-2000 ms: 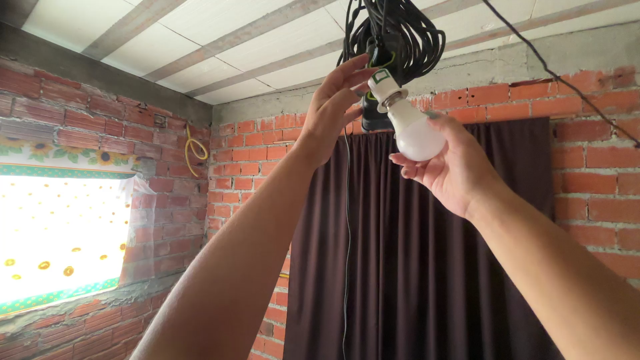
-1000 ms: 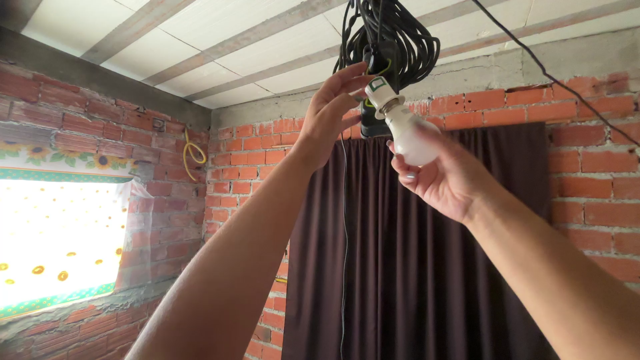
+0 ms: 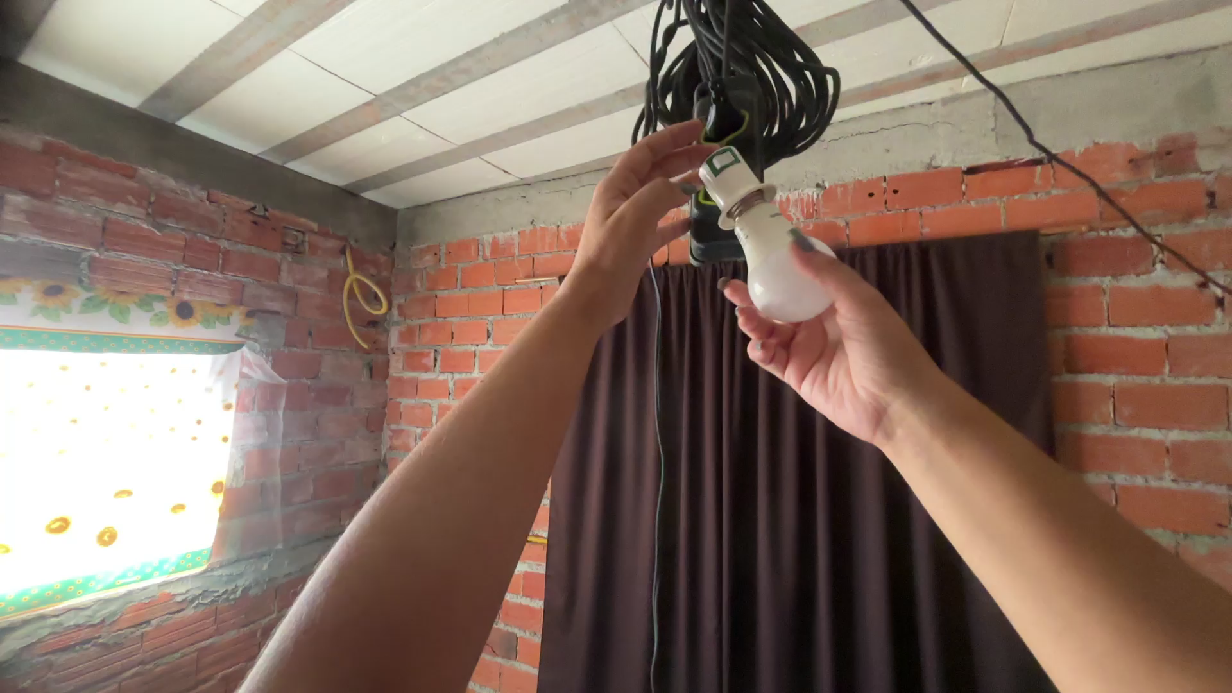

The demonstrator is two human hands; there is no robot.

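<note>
A white light bulb [image 3: 784,274] hangs tilted, its metal screw base partly showing at the mouth of a white lamp socket [image 3: 729,181]. My right hand [image 3: 828,337] holds the bulb's round end between thumb and fingers. My left hand [image 3: 640,207] is at the socket's upper left, its fingertips around the socket's back end; how firmly they grip is partly hidden. Directly behind the socket is a black power strip [image 3: 709,241] with green-yellow edging, and above it a black plug [image 3: 720,120]. A large coil of black cable [image 3: 794,87] hangs over them.
A dark curtain [image 3: 799,500] hangs on the brick wall behind my hands. A thin cord [image 3: 658,433] runs down before it. Another black cable [image 3: 1035,140] slants across the upper right. At left are a window with a sunflower curtain [image 3: 106,462] and a yellow hose loop [image 3: 361,298].
My right hand's fingers have shifted around the bulb, blurred one second ago. The left hand stays by the socket. Bulb and socket remain together.
</note>
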